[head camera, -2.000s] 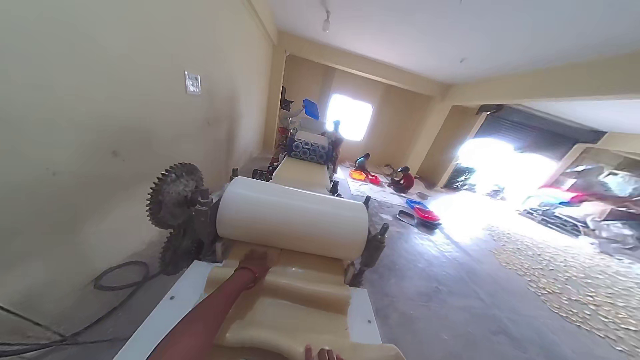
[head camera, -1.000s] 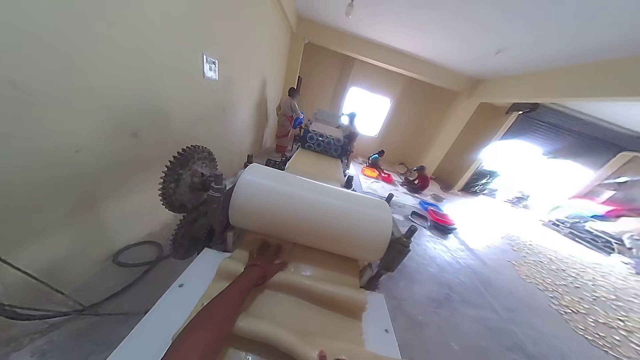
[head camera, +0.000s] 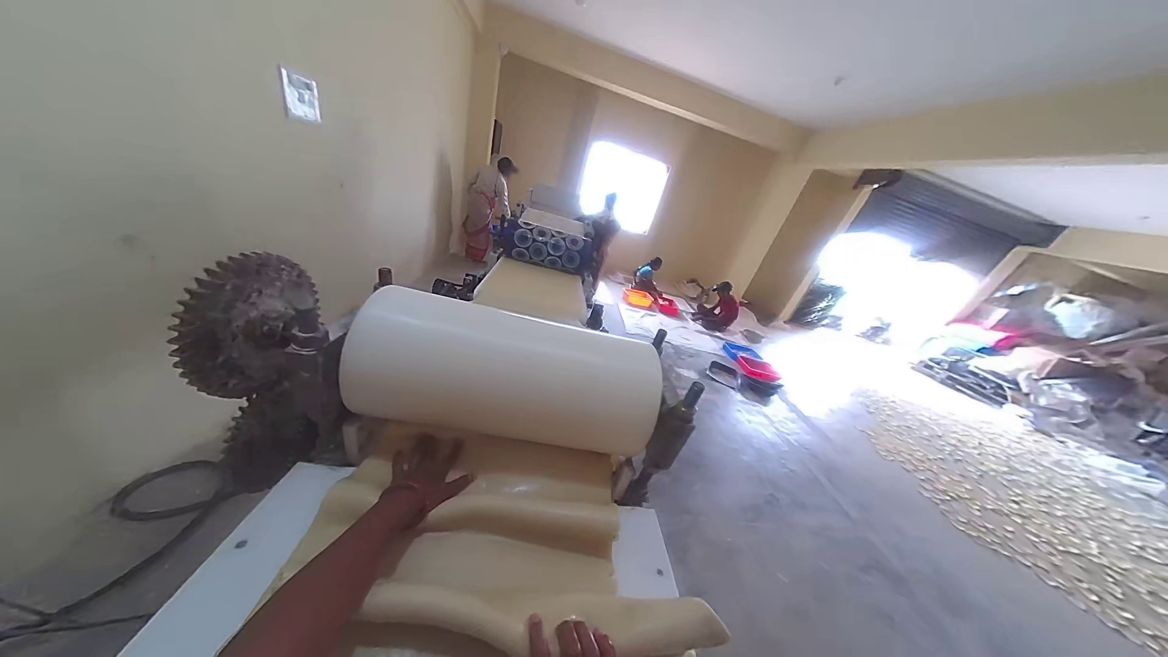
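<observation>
A wide sheet of pale dough (head camera: 511, 557) lies in folds on a white feed board (head camera: 643, 557) before a large white roller (head camera: 502, 370). Fingers spread, my left hand (head camera: 427, 479) rests flat on the sheet, just below the roller. At the bottom edge of the view, the fingers of my right hand (head camera: 570, 637) lie over a thick fold of the dough; the rest of that hand is out of view. Beyond the roller, a strip of dough (head camera: 532, 290) runs towards a blue machine (head camera: 547, 242) with several round parts.
Exposed toothed gears (head camera: 242, 324) stand left of the roller, with a black cable (head camera: 169, 493) on the floor. Several people are farther back, one standing (head camera: 488, 210) by the wall. Plastic trays (head camera: 757, 368) and many small pale pieces (head camera: 1031, 511) lie on the floor at the right.
My right hand shows more fingers at the bottom edge than one second ago, now over a raised fold. My left hand stays on the dough by the roller.
</observation>
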